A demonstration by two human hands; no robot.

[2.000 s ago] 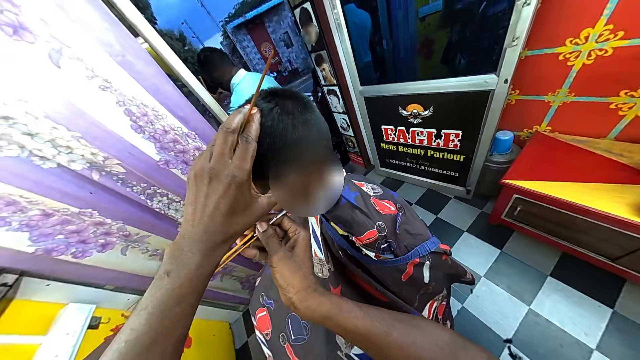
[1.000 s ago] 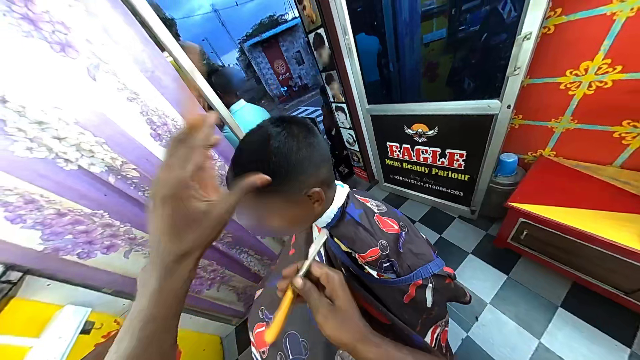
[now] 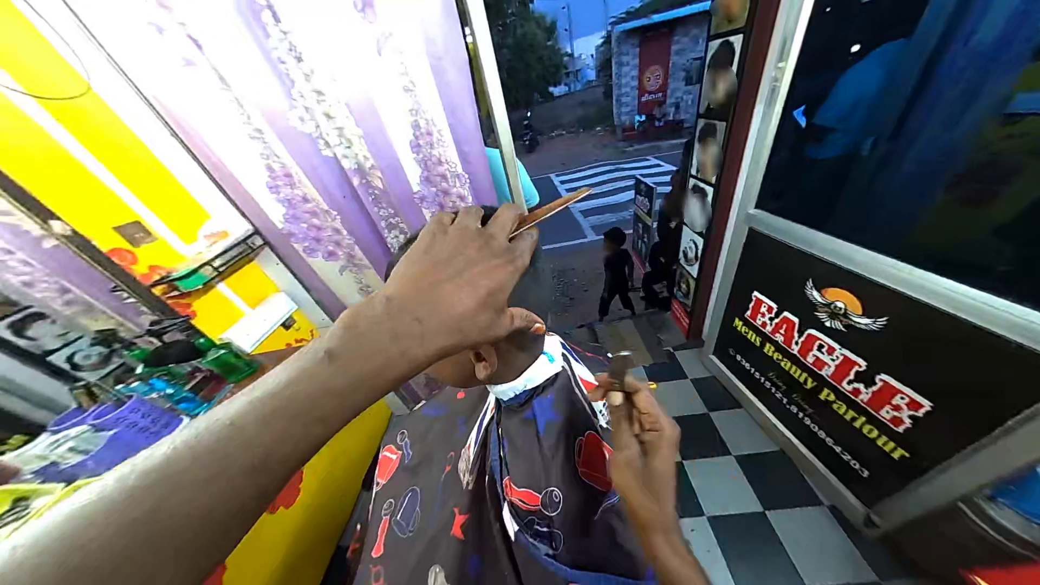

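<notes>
A seated person's head (image 3: 520, 357) shows short dark hair, one ear and the nape. My left hand (image 3: 471, 268) lies over the top and side of it, a thin brown comb (image 3: 556, 210) sticking out from between the fingers. To the right of the nape, apart from it, my right hand (image 3: 638, 414) grips a razor (image 3: 620, 370) between thumb and fingers; its metal end points up and a bit of yellow shows beside it. A white neck strip (image 3: 532, 378) circles the neck above a dark patterned barber's cape (image 3: 455, 487).
Bottles (image 3: 231, 361) and a purple basket (image 3: 122, 431) stand on a counter at left. A floral curtain (image 3: 325, 122) hangs behind the seated person. A glass door (image 3: 821, 349) with a printed panel is at right, over a checkered floor (image 3: 731, 487). People (image 3: 617, 272) are outside.
My left hand, raised and blurred beside the head a second ago, now rests on it. My right hand has moved with the razor to the right of the nape. The view has shifted a lot.
</notes>
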